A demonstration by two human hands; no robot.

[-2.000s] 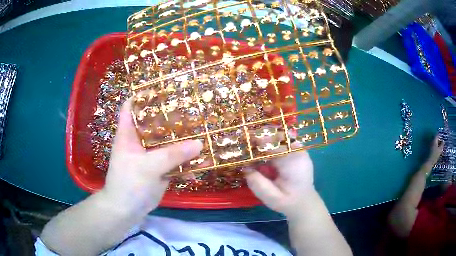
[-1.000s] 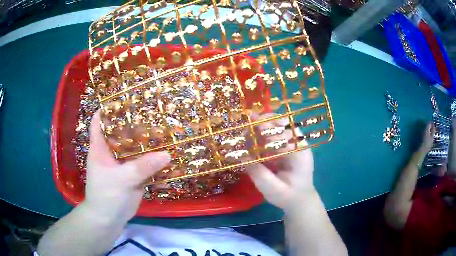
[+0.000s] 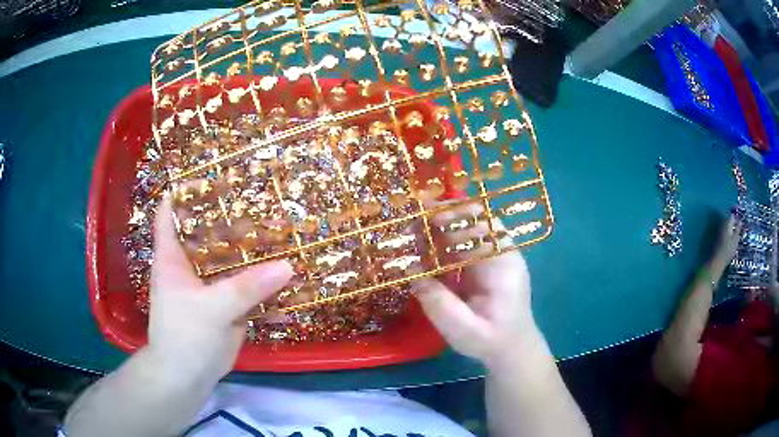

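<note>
A gold sprue frame [image 3: 342, 119] with rows of small shiny parts is held tilted above a red plastic basin [image 3: 104, 230]. Its far edge runs out of the top of the picture. My left hand [image 3: 205, 290] grips the frame's near left corner, thumb on top and fingers under it. My right hand [image 3: 483, 290] is at the near right edge, with its fingers behind the bars and its thumb at the near bar. A heap of loose gold, silver and coppery parts [image 3: 299, 192] fills the basin and shows through the frame.
The basin rests on a green table [image 3: 598, 205]. Small loose parts [image 3: 667, 209] lie at right. A blue tray [image 3: 696, 85] and a red strip [image 3: 741, 94] are far right, near a grey post [image 3: 628, 38]. A black object [image 3: 538, 72] lies beyond the frame. Another person's arm [image 3: 696, 307] is at right.
The frame, my hands and the basin have shifted left in the picture since the oldest frame. In the last second the frame's right side has moved slightly left; my grip looks much the same.
</note>
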